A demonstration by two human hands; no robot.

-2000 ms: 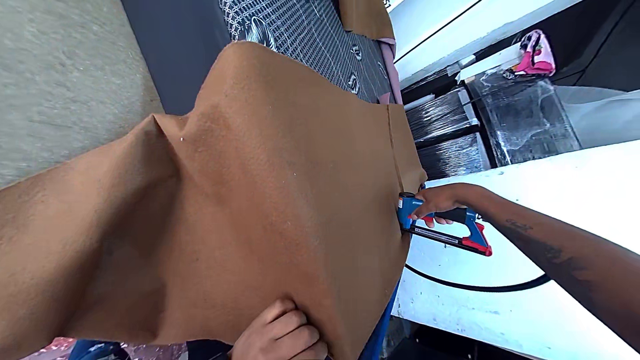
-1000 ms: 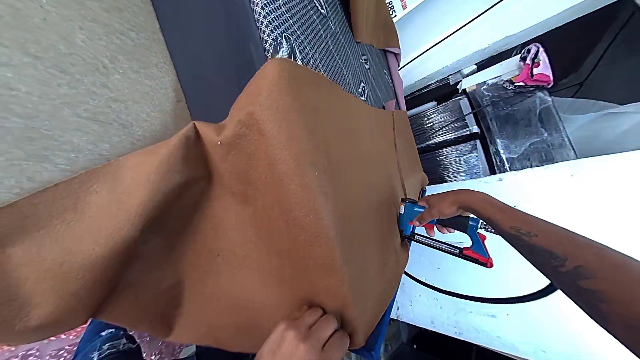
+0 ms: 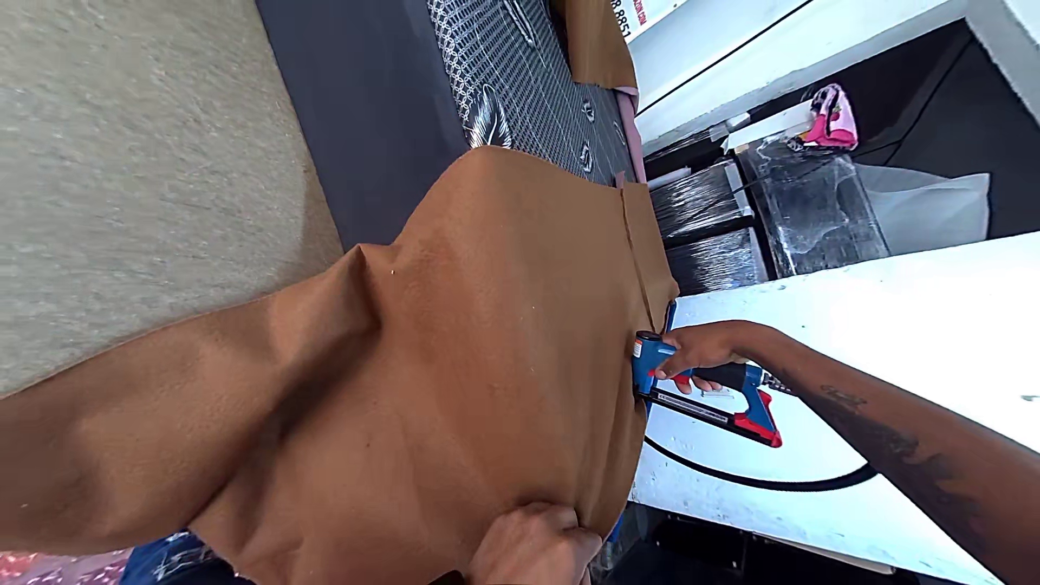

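Observation:
A large sheet of brown upholstery material (image 3: 487,341), leather-like, drapes over a piece whose form is mostly hidden, with folds running to the lower left. My left hand (image 3: 536,544), at the bottom centre, is closed on a bunched part of this sheet near its right side. In my right hand (image 3: 703,357) is a blue and red pneumatic staple gun (image 3: 751,406), held by its black grip. Its nose meets the sheet's right edge, beside a seam. A black air hose (image 3: 756,484) curves below the tool.
A white work surface (image 3: 934,325) lies under my right arm. Plastic-wrapped items (image 3: 816,211) and a pink cloth (image 3: 835,118) are beyond it. Patterned grey fabric (image 3: 528,89) and a dark panel (image 3: 366,106) stand at the top, beside a beige floor (image 3: 138,162).
My left hand has moved along the sheet toward its right edge, and the material there is now more bunched. My right hand keeps the staple gun at that edge throughout.

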